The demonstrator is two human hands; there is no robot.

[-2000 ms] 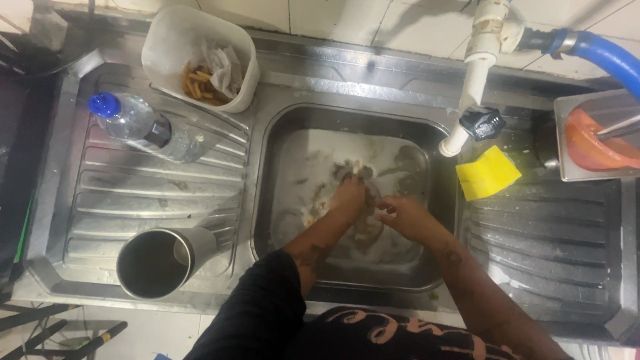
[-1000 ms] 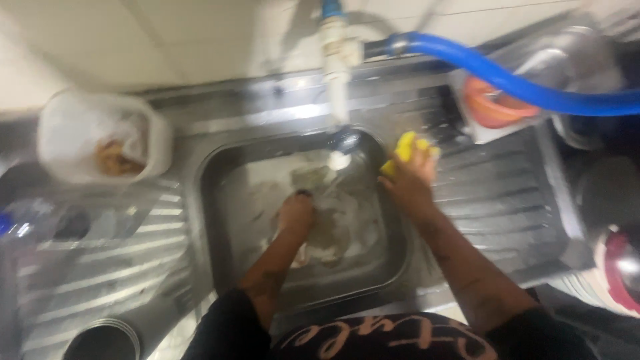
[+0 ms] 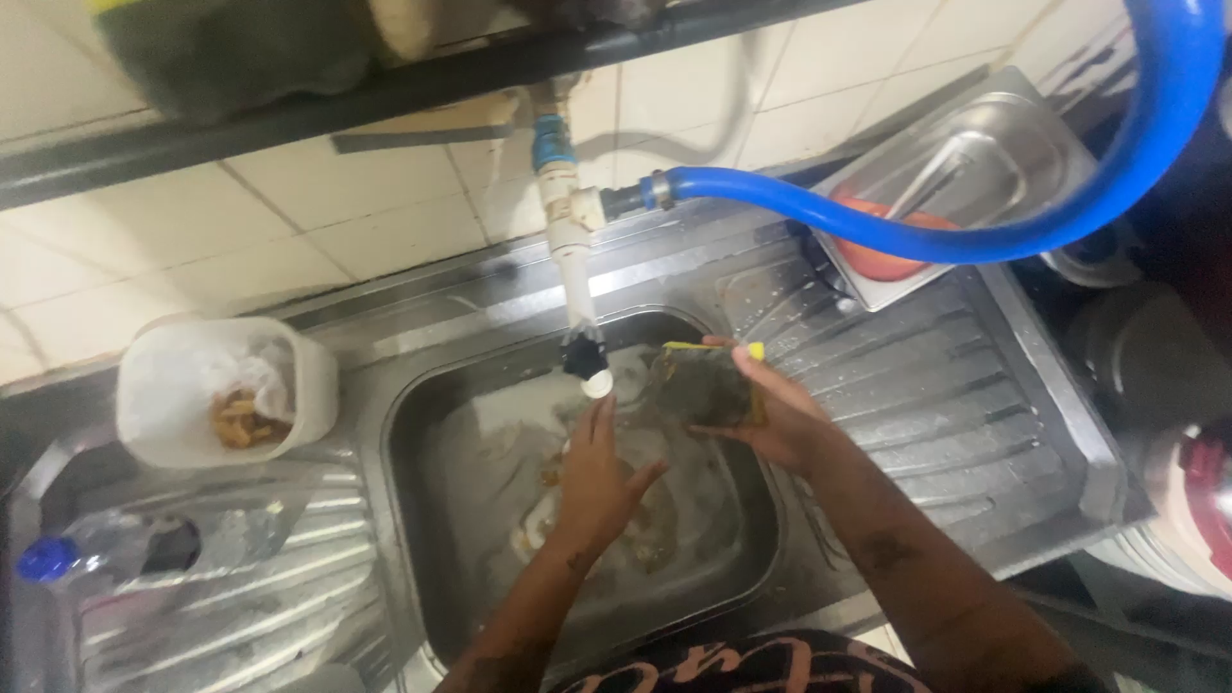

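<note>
My right hand [image 3: 770, 409] grips a sponge [image 3: 707, 387] with a dark scouring side and yellow edges, over the right rim of the steel sink basin [image 3: 760, 568]. Just below the black-handled tap [image 3: 585, 354], my left hand [image 3: 602, 476] reaches up with fingers spread and nothing seen in it; its fingertips are at or near the white spout. Cloudy water [image 3: 491, 462] stands in the basin, with pale and brownish food bits [image 3: 529, 529] around and beneath my left hand.
A white plastic tub [image 3: 140, 395] with food scraps and a clear bottle [image 3: 115, 549] with a blue cap are on the left drainboard. A blue hose [image 3: 770, 197] arches from the tap past a steel pan [image 3: 1020, 135] holding an orange bowl [image 3: 890, 241]. A dark shelf edge [image 3: 404, 72] crosses above.
My right hand was in the basin with the yellow sponge on the right drainboard; it then took hold of the sponge and brought it to the basin. My left hand has risen toward the spout.
</note>
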